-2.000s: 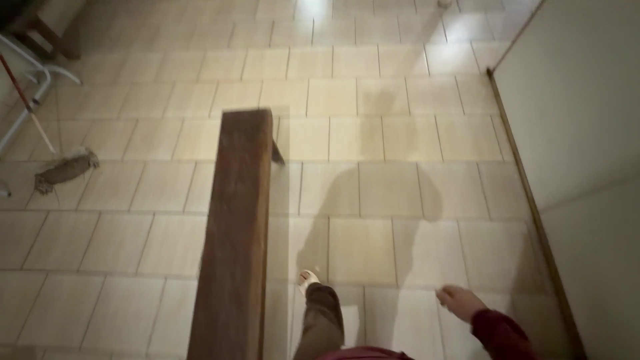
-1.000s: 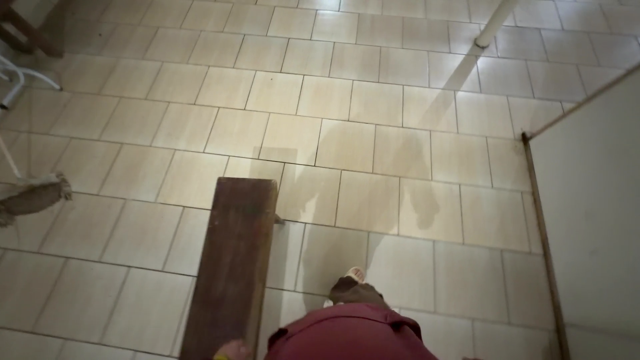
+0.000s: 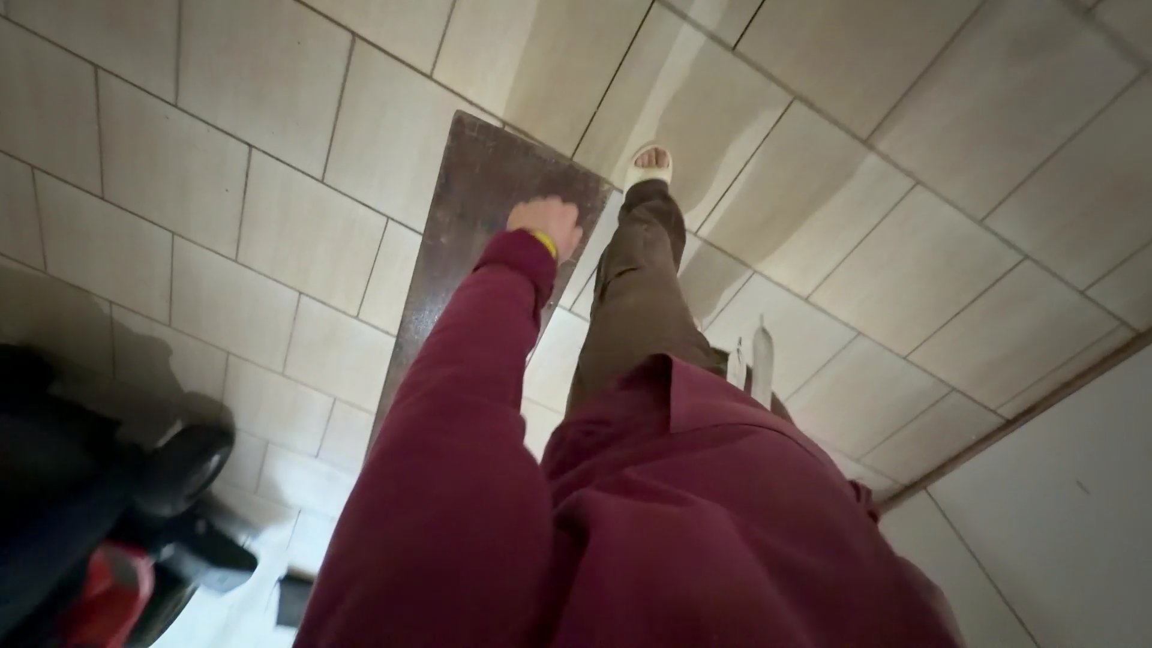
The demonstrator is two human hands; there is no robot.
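My left hand (image 3: 546, 225), with a yellow band at the wrist and a maroon sleeve, is over the far end of a dark wooden bench (image 3: 477, 189). Its fingers look curled, but whether it grips the bench edge or only rests there is unclear. The bench runs toward me and passes beneath my left arm. My right hand is out of view. Beside the bench, to its right, is my foot in a light open-toed sandal (image 3: 650, 166), below a brown trouser leg (image 3: 634, 279).
Light tiles (image 3: 297, 108) cover the floor. Dark objects, one of them a wheel (image 3: 184, 468), and a red part (image 3: 115, 585) stand at the lower left. A pale panel (image 3: 1053, 495) with a brown edge is at the lower right.
My left hand has come forward over the bench. My right hand, seen two seconds ago at the lower right, is gone from view. The view has tilted down and turned.
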